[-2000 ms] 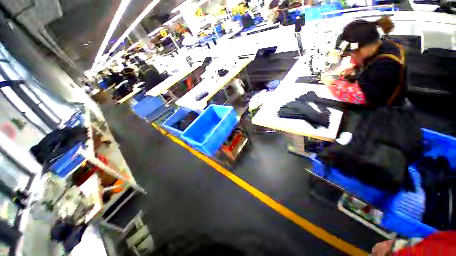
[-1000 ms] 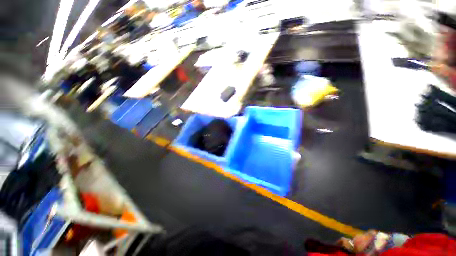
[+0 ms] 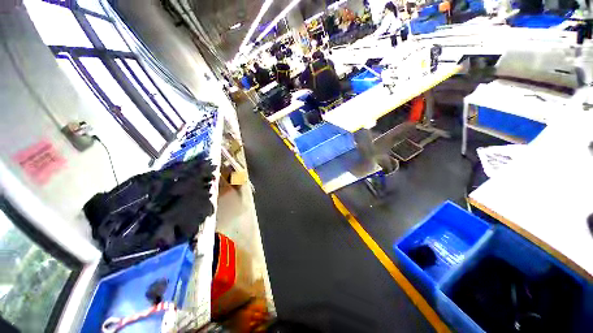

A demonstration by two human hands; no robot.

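Note:
Neither of my hands shows in the picture now. Nearest in front are two blue plastic bins at the lower right. One blue bin (image 3: 478, 235) holds a small dark piece on its bottom. The other blue bin (image 3: 460, 311) holds a heap of black pieces (image 3: 520, 293). At the left, a dark heap of black work pieces (image 3: 153, 208) with pale lines lies on a shelf by the window. A blue bin (image 3: 107, 293) with a small dark thing in it stands in front of that heap.
A dark aisle (image 3: 286, 227) with a yellow line (image 3: 364, 237) runs ahead. White tables (image 3: 546, 188) stand on the right, with a sewing machine (image 3: 406, 71) farther off. A red-orange container (image 3: 224, 266) is under the left shelf. People sit along the aisle ahead.
The view has swung left toward the window and moved along the aisle. The hand and red sleeve at the lower right have gone out of view. The bins now show nearer the right edge.

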